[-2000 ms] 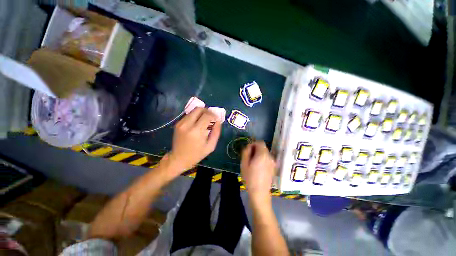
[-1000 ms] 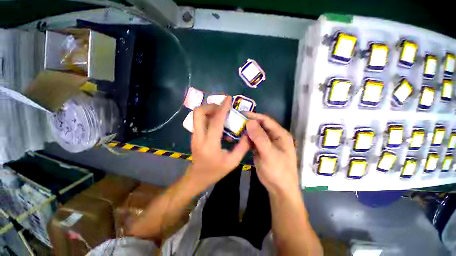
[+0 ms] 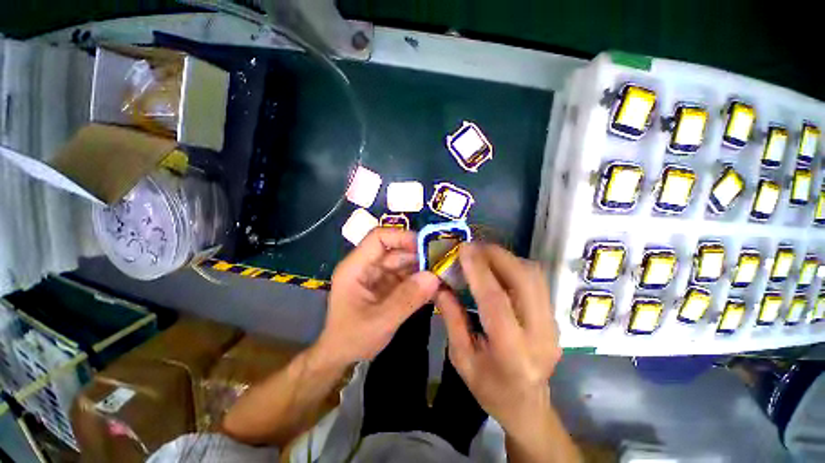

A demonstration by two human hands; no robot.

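Note:
My left hand [image 3: 375, 294] holds a small square housing [image 3: 434, 242] with a blue-white rim and yellow inside, tilted between the fingers. My right hand [image 3: 507, 330] has its fingers at the housing's right side, where a yellow-edged part sits at an angle; whether it is in or partly out of the rim cannot be told. On the green bench [image 3: 416, 118] lie two open units, one further off [image 3: 469, 146] and one just beyond my hands [image 3: 451, 201]. Pale covers [image 3: 404, 196] lie left of them, with another small unit [image 3: 393, 222] partly hidden by my left hand.
A white blister tray [image 3: 570, 208] with rows of units stands on the right. On the left are an open carton [image 3: 206, 104], a round clear tub [image 3: 149, 226] and a dark block [image 3: 253, 154]. A clear tube [image 3: 364, 136] arches over the bench. Brown cartons [image 3: 127, 389] stand below left.
The unit between my hands has turned and now shows its blue-white rim and a tilted yellow-edged part. My right hand has shifted slightly right and down. The small unit by my left hand has come into view.

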